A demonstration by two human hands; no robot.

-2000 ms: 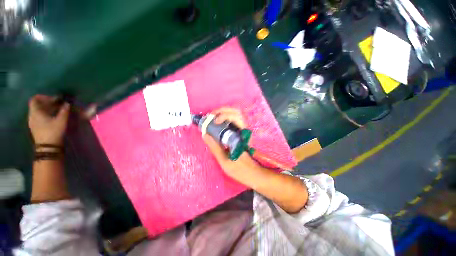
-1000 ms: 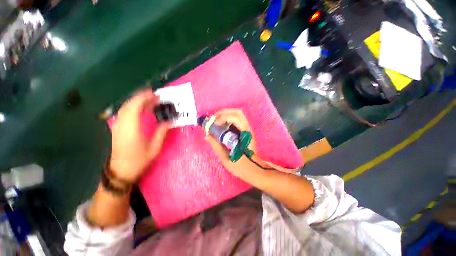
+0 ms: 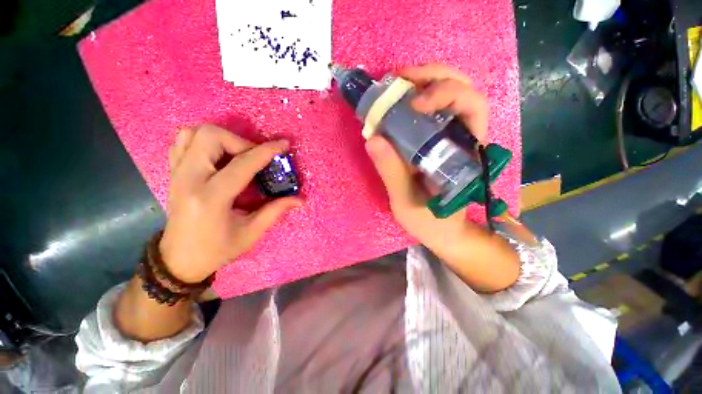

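Observation:
My left hand (image 3: pixel 212 200) pinches a small black device housing (image 3: pixel 279 177) with silvery parts between thumb and fingers, over the pink mat. My right hand (image 3: pixel 431 146) is closed around a grey-black electric screwdriver (image 3: pixel 419 127) with a cream tape band and a green tail end. Its dark nose points up and left, and its tip is beside the right edge of the white paper sheet (image 3: pixel 273 68). The tip and the housing are apart. Many tiny dark screws (image 3: pixel 289 52) lie scattered on the sheet. Whether a screw is on the tip is too small to tell.
The pink foam mat (image 3: pixel 339 223) lies on a dark green bench (image 3: pixel 69 146). A dark cord runs from the screwdriver's tail over my right wrist. Black equipment with a round dial (image 3: pixel 656 106) and a plastic bag (image 3: pixel 591 68) are at the right.
My left hand came in from the left, first empty-looking, then with the black housing over the sheet, and now holds it lower on the mat. The view has moved closer. The screwdriver stays in my right hand.

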